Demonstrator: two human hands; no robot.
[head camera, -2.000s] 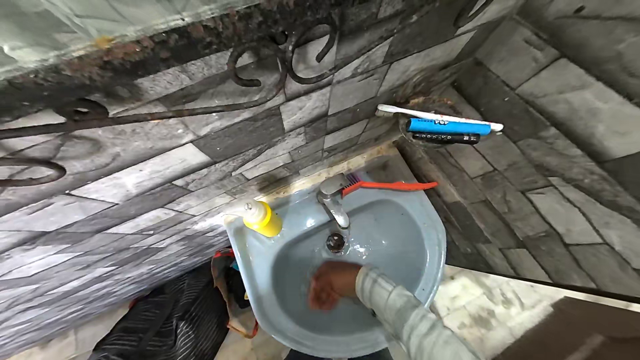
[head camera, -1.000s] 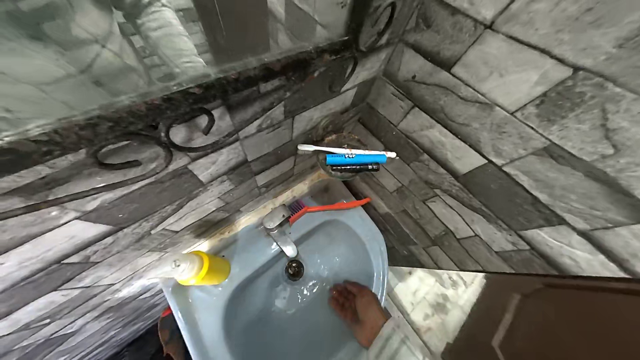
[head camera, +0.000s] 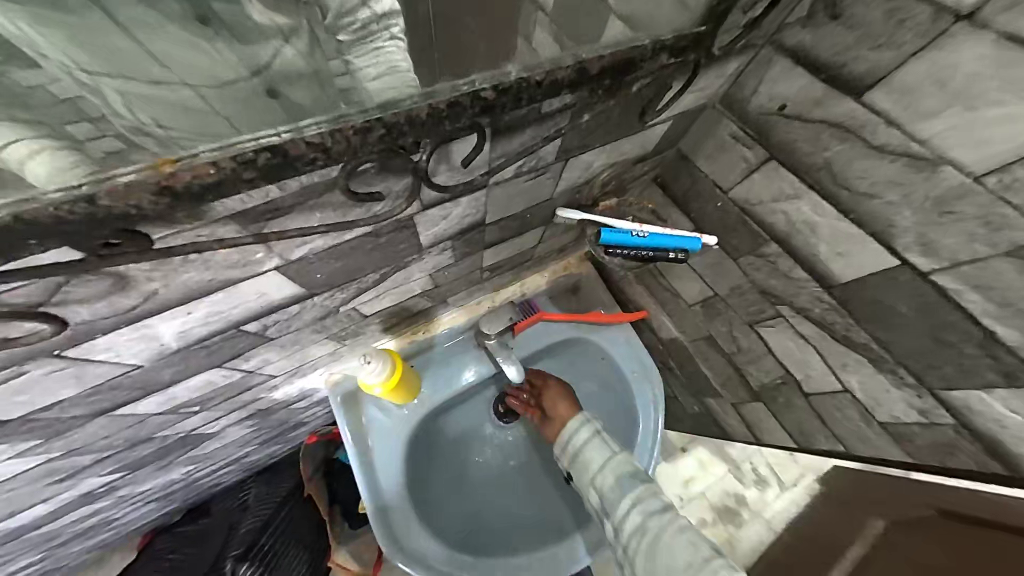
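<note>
My right hand (head camera: 546, 404) is at the spout of the chrome faucet (head camera: 502, 352), just above the drain (head camera: 506, 408) of the blue-grey washbasin (head camera: 360, 448). Its fingers are partly curled, and no object shows in them. Behind the faucet's right side lies a scrub brush with an orange-red handle (head camera: 592, 318) and purple bristles, along the basin's back rim. A yellow bottle with a whitish top (head camera: 390, 376) stands on the left back corner of the basin. My left hand is out of view.
A corner shelf holds a white toothbrush (head camera: 632, 224), a blue tube (head camera: 650, 239) and a black tube (head camera: 646, 255). Scrolled ironwork (head camera: 416, 172) lies below the mirror (head camera: 216, 80). Black bags (head camera: 256, 520) are on the floor at left, and a brown surface (head camera: 904, 528) is at lower right.
My right hand has moved from the right part of the bowl to beneath the faucet spout, near the drain. The view has shifted.
</note>
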